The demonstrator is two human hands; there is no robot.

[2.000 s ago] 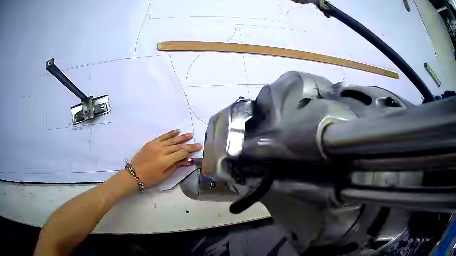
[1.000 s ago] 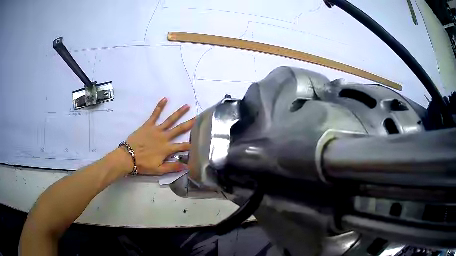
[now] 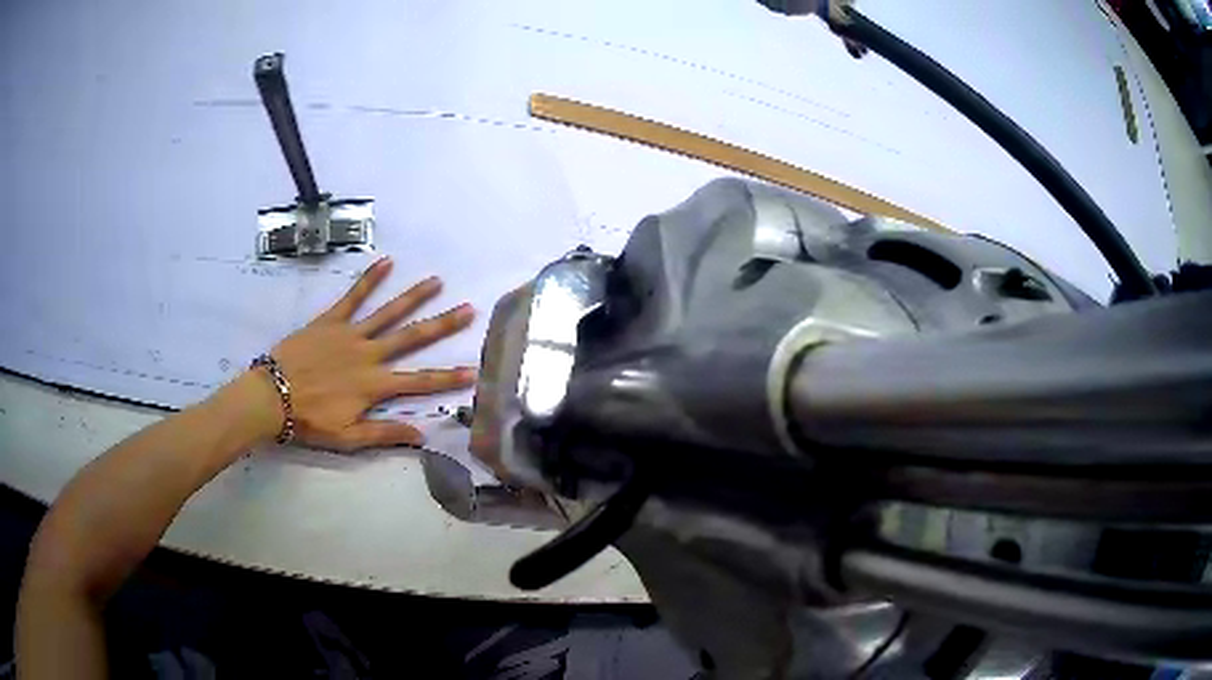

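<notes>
The silver-grey cutting machine (image 3: 718,359) fills the right and lower right, with its front at the near edge of the lay. Its shiny base plate (image 3: 449,486) shows low at the table edge. My left hand (image 3: 356,369), bare with a chain bracelet, lies flat on the white paper marker (image 3: 120,226), fingers spread, left of the machine front. It holds nothing. The black curved lever (image 3: 578,538) sticks out below the machine front. The knife is hidden behind the machine front. My right hand is not in view.
A metal clamp (image 3: 315,229) with a dark upright arm stands on the paper beyond my left hand. A long wooden strip (image 3: 718,153) lies behind the machine. A black cable (image 3: 997,133) arches at upper right. A short greenish bar (image 3: 1126,104) lies far right. The cream table edge (image 3: 306,531) curves below.
My left hand has moved left and its fingers have spread. The machine sits further left in view. The clamp appears further right and higher, nearer my fingers.
</notes>
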